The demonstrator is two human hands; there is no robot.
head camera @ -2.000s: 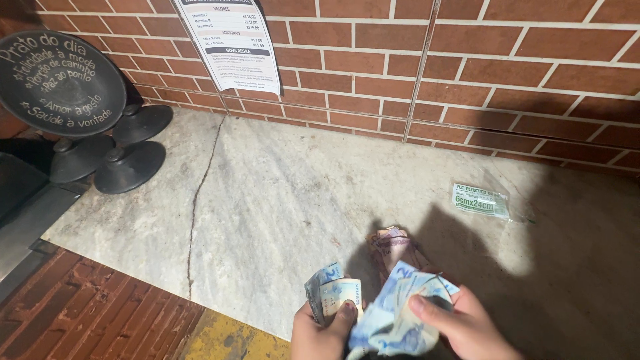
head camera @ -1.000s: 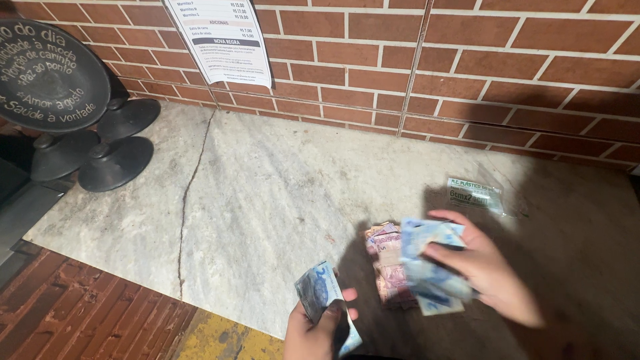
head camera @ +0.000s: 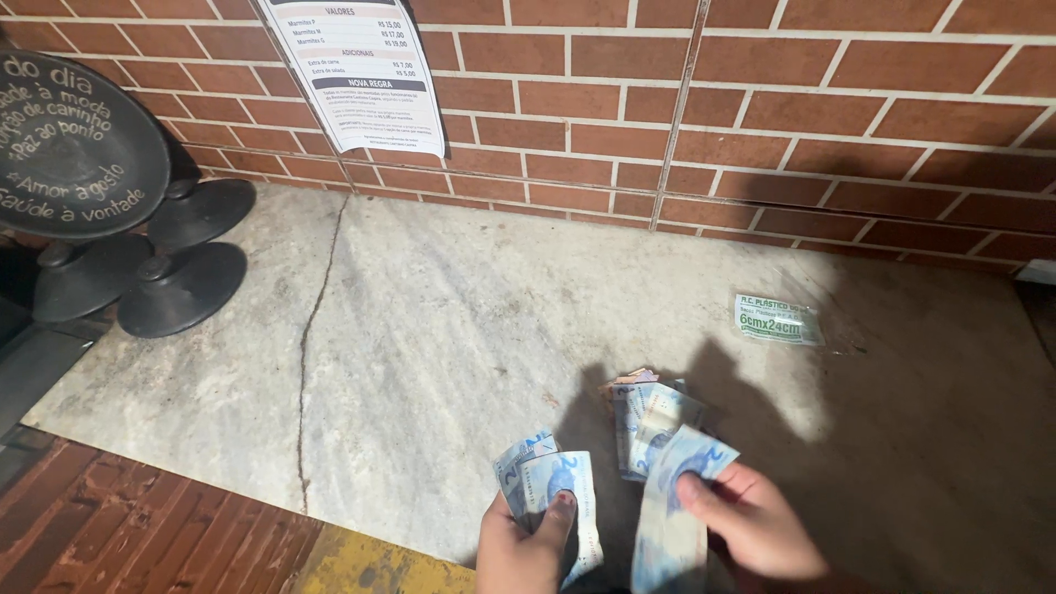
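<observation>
My left hand [head camera: 528,536] grips a few blue banknotes [head camera: 563,487], fanned a little, with the thumb on top. Between thumb and fingers my right hand [head camera: 747,511] holds another blue banknote [head camera: 681,503], its lower end hanging down. Just behind it, a pile of banknotes [head camera: 656,421] lies on the marble counter, blue ones on top and pinkish and orange edges showing at the back. The right-hand note overlaps the near part of the pile in view; whether they touch I cannot tell.
The marble counter [head camera: 445,330] has a long crack on the left. Black lids with knobs [head camera: 183,289] and a round black lettered plate [head camera: 74,148] stand at far left. A clear plastic packet with a green printed label [head camera: 775,320] lies at right. A printed price sheet [head camera: 355,74] hangs on the brick-patterned wall.
Blue notes now lie on top of the pile, where pinkish ones showed a second ago. My right hand has moved down toward the counter's near edge. My left hand keeps its notes.
</observation>
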